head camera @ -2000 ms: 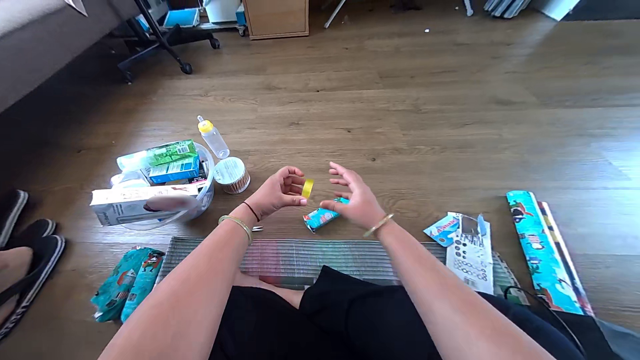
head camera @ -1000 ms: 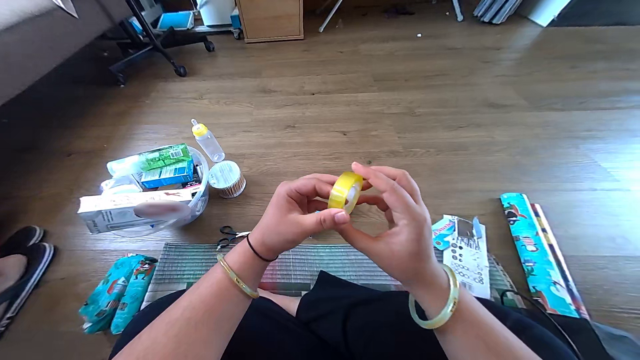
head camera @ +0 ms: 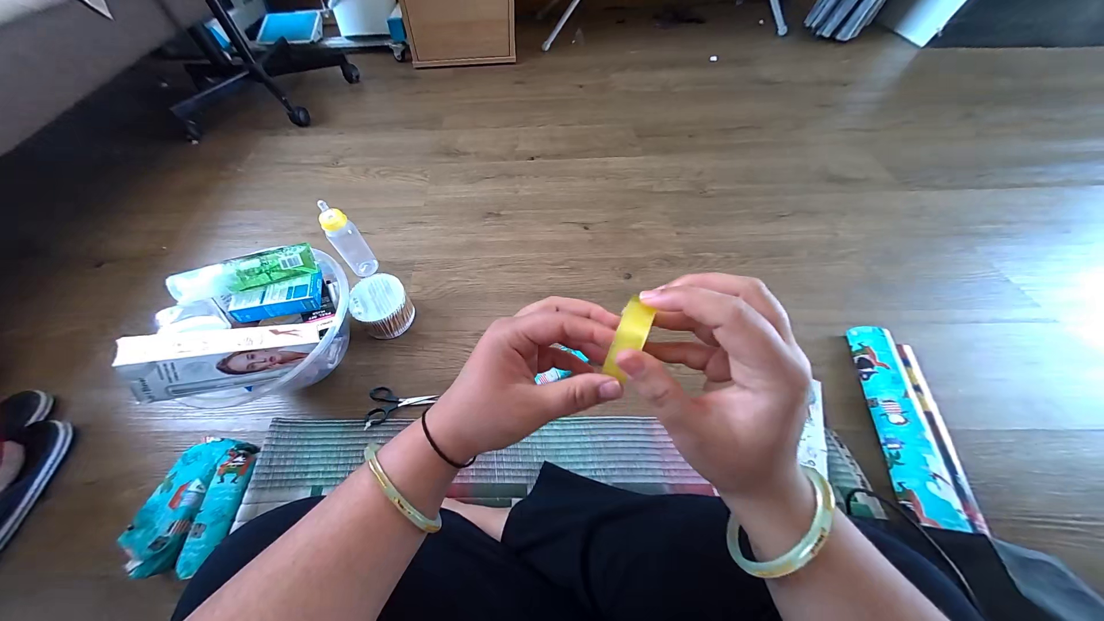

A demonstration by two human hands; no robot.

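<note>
A roll of yellow adhesive tape is held on edge between both hands, above the woven mat. My left hand grips its left side with thumb and fingers. My right hand pinches its right side, forefinger at the top and thumb lower down. Behind the hands a teal patterned wrapped item is mostly hidden. Scissors with black handles lie left of my left hand, their tips hidden by it.
A clear plastic tub holds boxes and a tube at the left, beside a lidded round container and a baby bottle. Teal wrapped bundles lie front left, patterned wrapping paper rolls at the right. Slippers are far left.
Two seconds ago my right hand was apart from the tape, which my left hand held; now both hands hold it. Since one second ago the roll has turned, showing its outer face more.
</note>
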